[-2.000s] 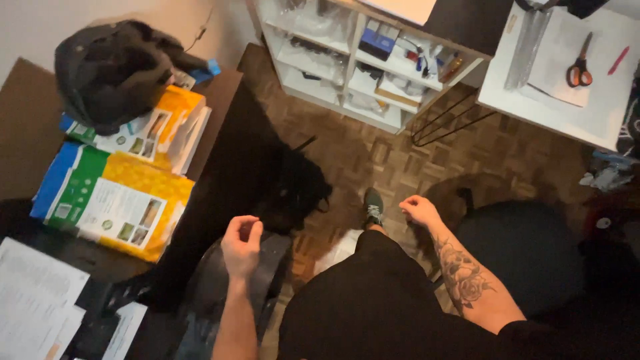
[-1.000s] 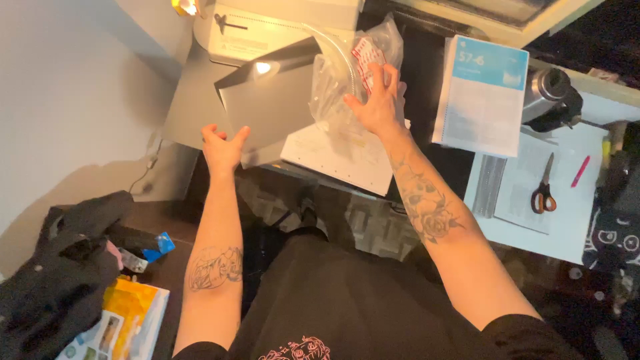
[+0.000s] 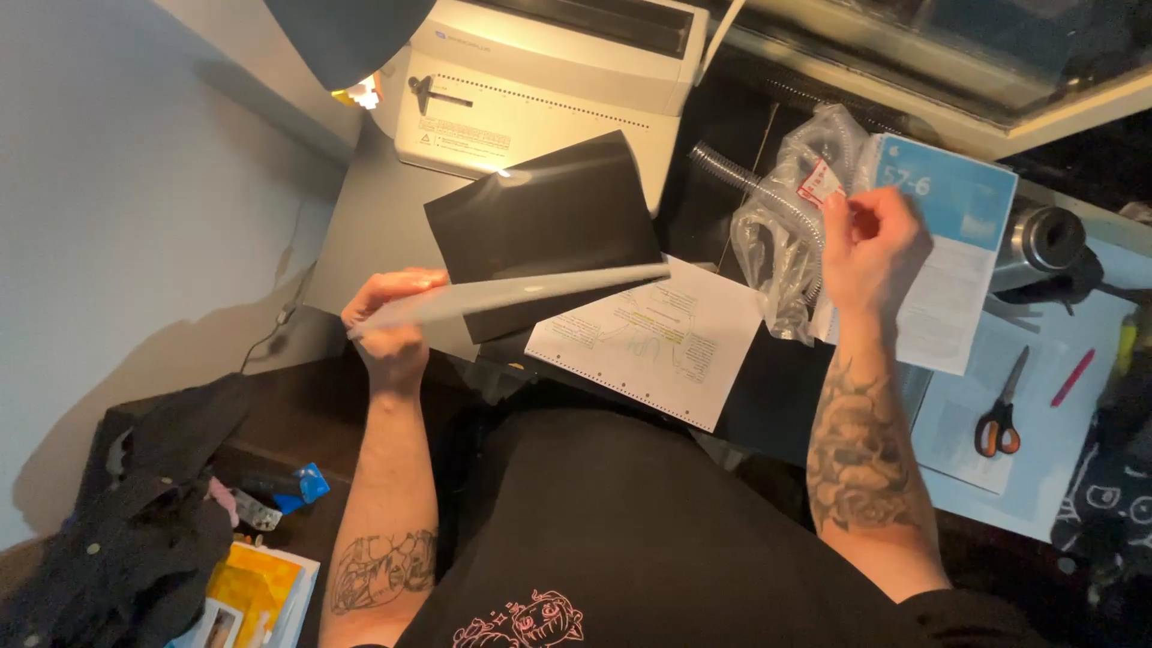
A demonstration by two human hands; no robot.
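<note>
My left hand [image 3: 391, 319] grips the edge of a translucent plastic sheet [image 3: 513, 294], seen nearly edge-on. Behind that sheet lies a glossy black cover sheet [image 3: 549, 225], partly over a hole-punched printed page [image 3: 657, 337]. My right hand [image 3: 873, 247] is at a clear plastic bag [image 3: 787, 220] with a red-and-white label; its fingertips are near the label, and whether they pinch the bag cannot be told. Clear plastic binding coils [image 3: 733, 171] lie at the bag. A comb-type punching and binding machine [image 3: 549, 99] stands at the back.
Right of the bag lies a coil-bound booklet [image 3: 954, 207] with a blue cover, beside a metal flask [image 3: 1044, 238]. Scissors [image 3: 1001, 423] and a pink pen [image 3: 1073, 378] rest on the white surface. A dark lamp shade [image 3: 351, 31] hangs at upper left. Dark clothing [image 3: 162, 486] lies at lower left.
The view has swung from the floor and shelves to the desk. Since one second ago, my left hand has taken hold of the translucent sheet, and my right hand has moved right.
</note>
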